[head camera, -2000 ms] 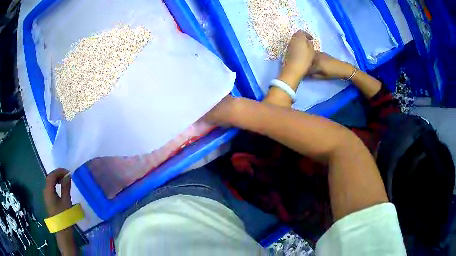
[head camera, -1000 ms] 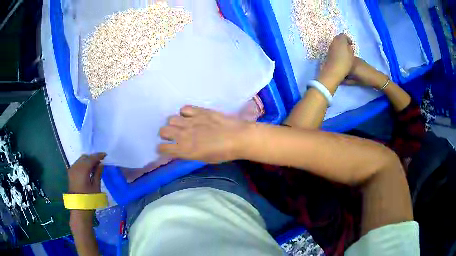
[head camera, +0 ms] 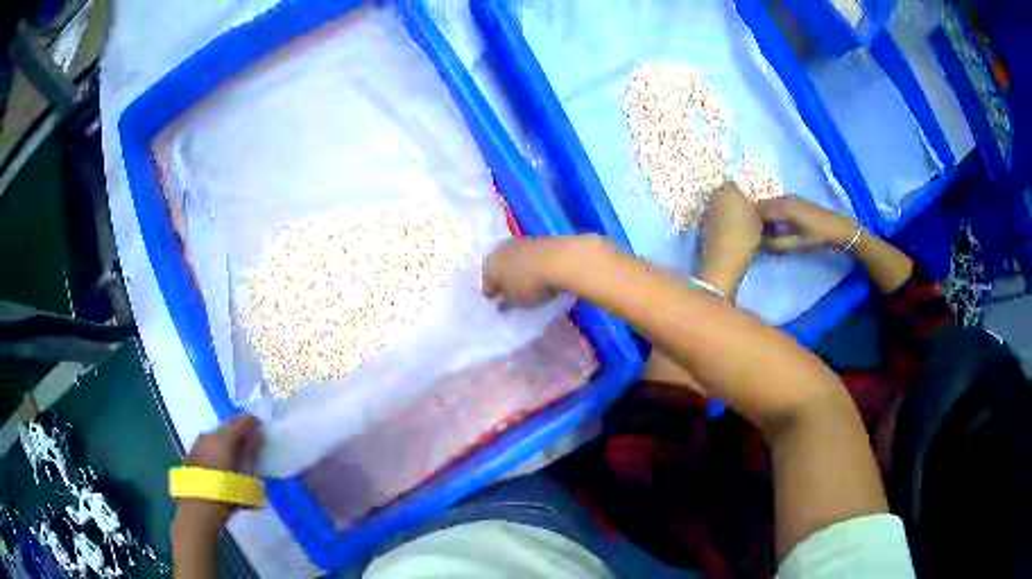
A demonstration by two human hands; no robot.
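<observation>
A blue tray (head camera: 453,483) lies in front of me with a thin white liner (head camera: 328,136) in it. A flat heap of tiny beige-pink parts (head camera: 351,288) rests on the liner. Below the liner's near edge a reddish-pink layer (head camera: 453,424) shows. My left hand (head camera: 230,447), with a yellow band at the wrist, closes on the liner's near left corner at the tray rim. My right hand (head camera: 523,271) has its fingers curled on the liner's right edge, right of the heap.
Another person's two hands (head camera: 756,224) touch a similar heap (head camera: 679,141) in the blue tray to the right. That person's dark-topped body is at the lower right. More blue trays (head camera: 888,136) stand farther right. Dark green surfaces with white marks (head camera: 79,498) lie at lower left.
My right hand has gone from flat over the near part of the liner to its right edge. The heap and liner sit lower in view, and more reddish-pink layer shows than one second ago.
</observation>
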